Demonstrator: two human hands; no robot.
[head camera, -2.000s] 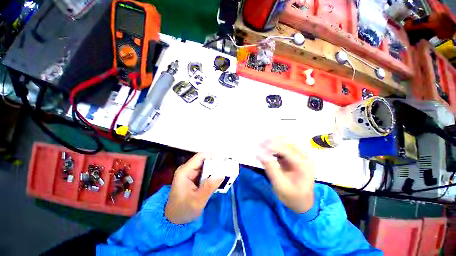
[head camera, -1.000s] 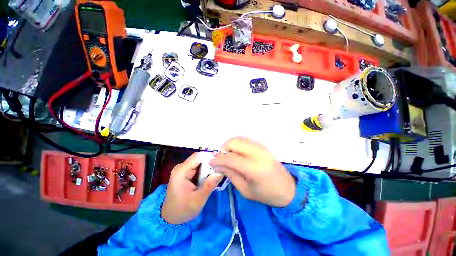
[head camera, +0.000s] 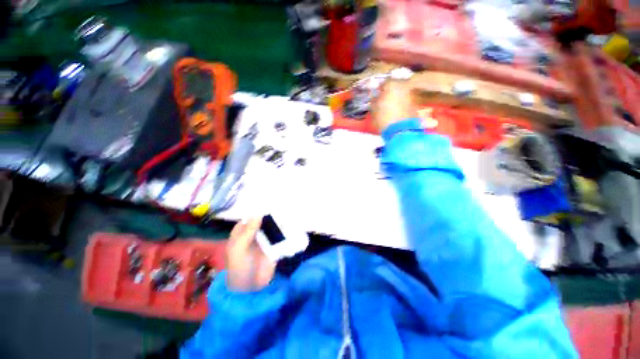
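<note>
The view is blurred. My left hand (head camera: 247, 258) is low, left of centre, and holds a flat white unit (head camera: 286, 240) with a dark rectangular window over my lap. My right hand (head camera: 396, 102) is stretched out to the long red-orange parts tray (head camera: 460, 126) at the back of the bench. Its fingers are blurred against the tray and the wooden strip, so I cannot tell whether it grips anything. Several small dark-and-silver case units (head camera: 271, 155) lie on the white bench sheet (head camera: 344, 189).
An orange multimeter (head camera: 204, 105) with red leads and a grey cylindrical screwdriver (head camera: 235, 172) are on the left. A white round container (head camera: 516, 163) and a blue box (head camera: 544, 202) are on the right. A salmon tray (head camera: 105, 270) with small parts is low left.
My right hand has left the white unit and moved up and forward to the back tray. My left hand still holds the unit, now with its dark window showing. The view has shifted.
</note>
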